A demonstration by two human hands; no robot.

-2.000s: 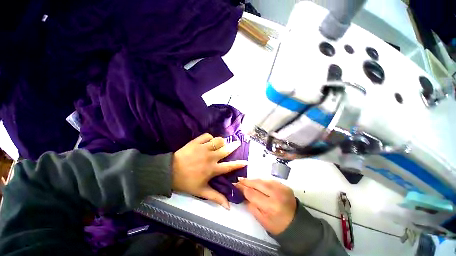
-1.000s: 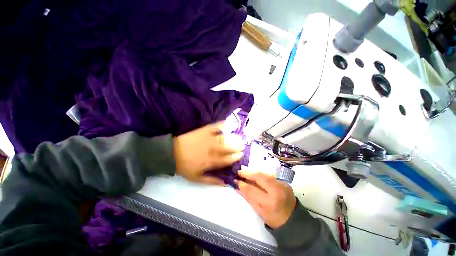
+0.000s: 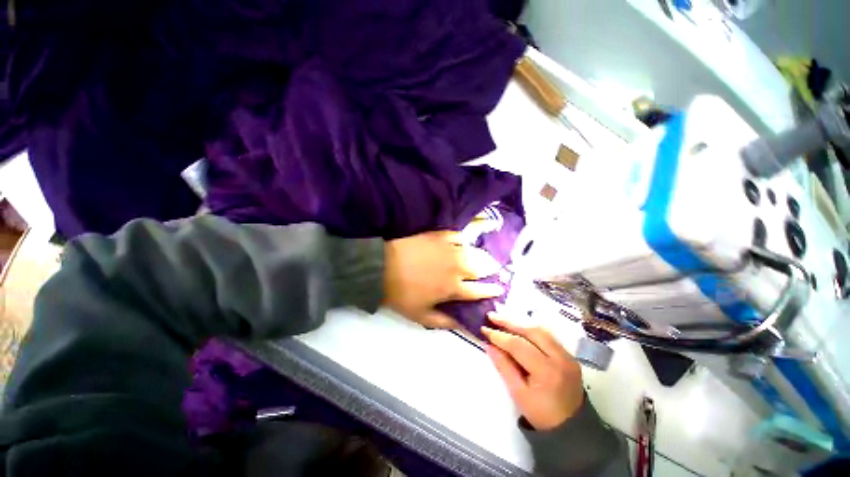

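A dark purple garment lies in a large heap left of the sewing machine. Its edge looks brighter lilac under the lamp, close to the presser foot area. My left hand lies on the cloth with its fingers spread towards the needle, pressing it to the table. My right hand is at the near corner of the cloth, its thumb and fingertips on the edge. The needle itself is too blurred to make out.
A wooden-handled tool lies behind the heap. Red-handled snips lie at the right. A grey knob is just right of the needle area. More purple cloth hangs below the patterned table edge.
The camera view has shifted, so the machine sits further right. The cloth edge beside the needle is bunched and turned compared with two seconds ago; my left fingers have drawn closer together over it.
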